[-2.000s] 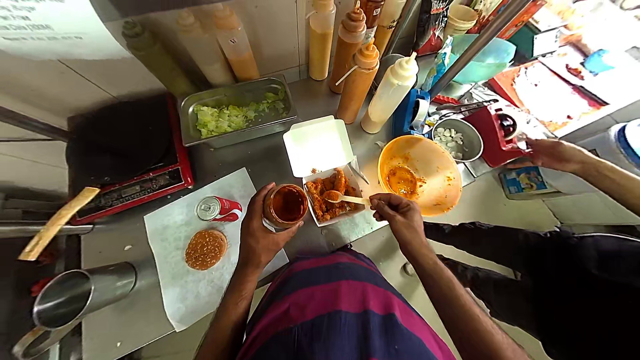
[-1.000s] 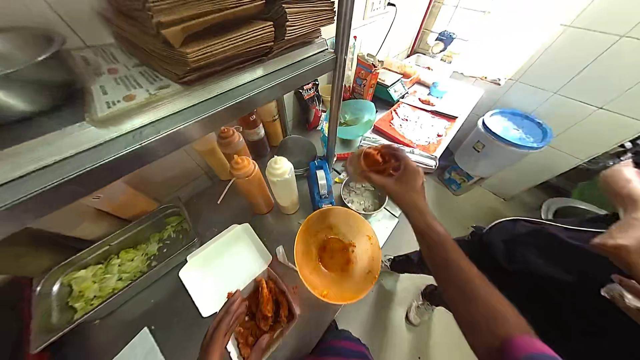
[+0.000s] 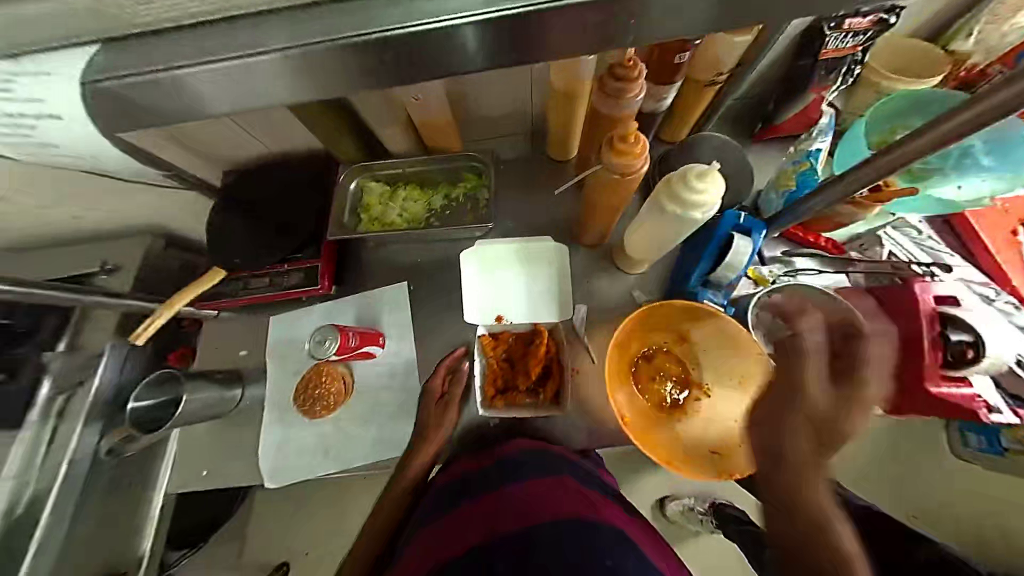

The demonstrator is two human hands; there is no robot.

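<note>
My left hand (image 3: 442, 400) rests just left of an open white takeaway box (image 3: 518, 280), whose tray holds saucy, red-coated food (image 3: 522, 366). Nothing shows in that hand, though its fingers are partly hidden by their angle. Blurred by motion, my right hand (image 3: 812, 364) is over the right rim of an orange plastic bowl (image 3: 688, 384) with sauce residue, covering part of a metal bowl (image 3: 768, 308). Whether it holds anything cannot be told. On a white paper sheet (image 3: 344, 432) at left lie a red drink can (image 3: 356, 342) and a sesame-topped bun (image 3: 320, 390).
Behind stand a metal tray of chopped lettuce (image 3: 420, 200), squeeze bottles (image 3: 612, 188), a blue tape dispenser (image 3: 716, 260) and a red device (image 3: 936, 344). A metal shelf (image 3: 360, 64) crosses above. A scale (image 3: 280, 280) carries a black pan. Another person's shoe (image 3: 688, 512) shows below.
Two seconds ago my left hand held a jar and my right a spoon in the box; one second ago my right hand held the jar. The view has swung back left.
</note>
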